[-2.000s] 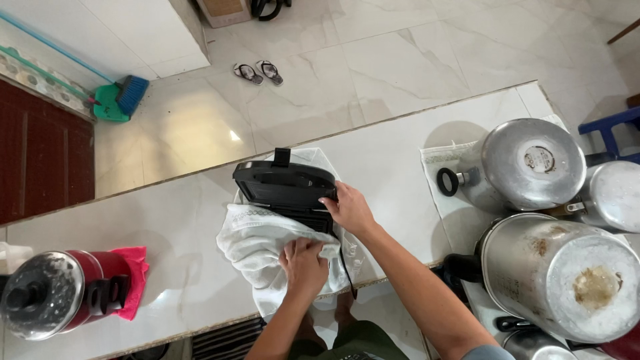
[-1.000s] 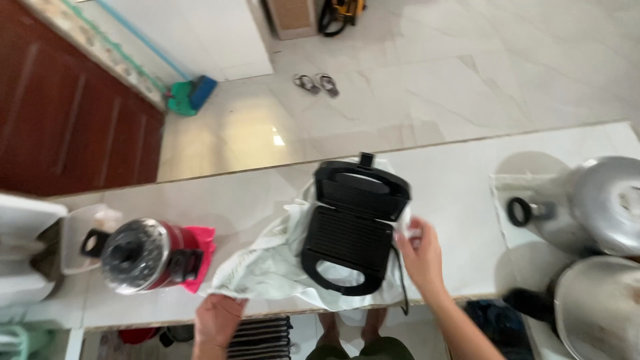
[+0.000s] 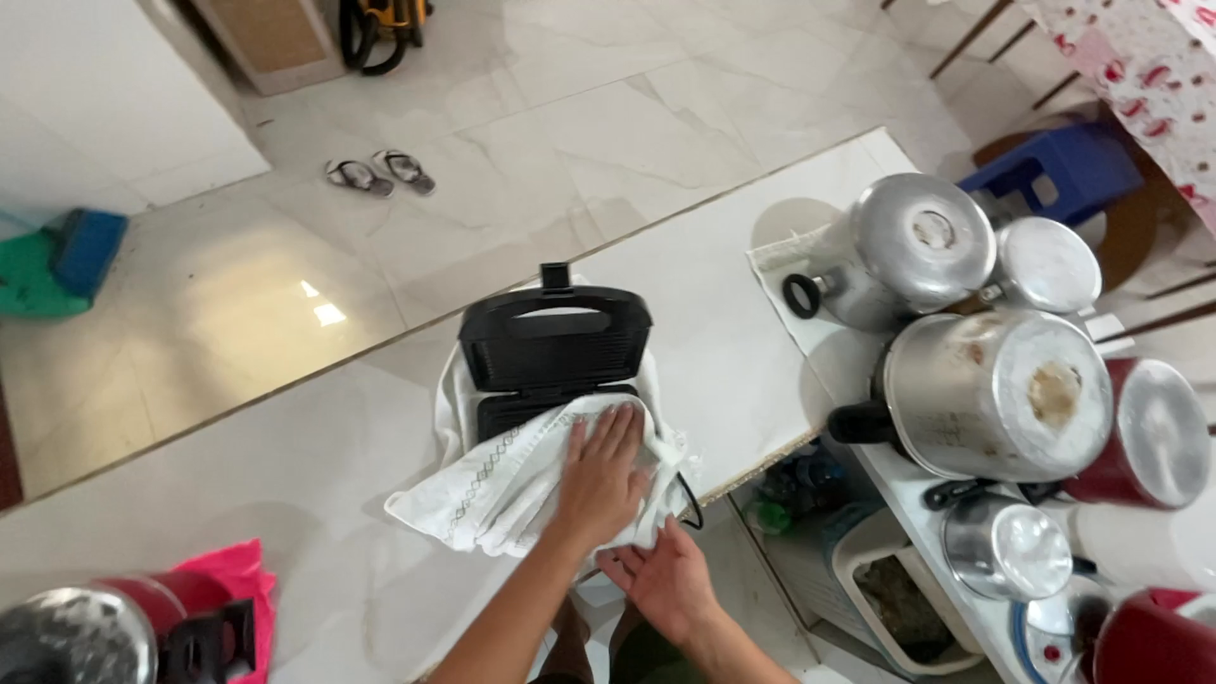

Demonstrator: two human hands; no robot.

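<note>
A black sandwich press (image 3: 556, 332) stands opened on the white counter, its ridged lid tilted up at the far side. A white cloth with a stitched edge (image 3: 484, 494) covers most of its lower plate and spreads to the left; more white cloth shows under the press. My left hand (image 3: 603, 470) lies flat on the cloth over the lower plate, fingers pointing away from me. At the near counter edge, my right hand (image 3: 670, 579) is beside the cloth's hanging part, palm up with bent fingers; whether it grips the cloth is unclear. A black cord (image 3: 692, 499) curves down at the right.
Several upturned metal pots (image 3: 997, 394) crowd the right side on a white surface (image 3: 912, 494). A red cooker (image 3: 123, 627) sits on a pink cloth (image 3: 252, 589) at the near left. A blue stool (image 3: 1054, 171) and sandals (image 3: 380, 174) are on the floor.
My left hand has moved from the cloth's left corner onto the press, and the cloth now covers the lower plate that was bare. My right hand has come down to the near counter edge.
</note>
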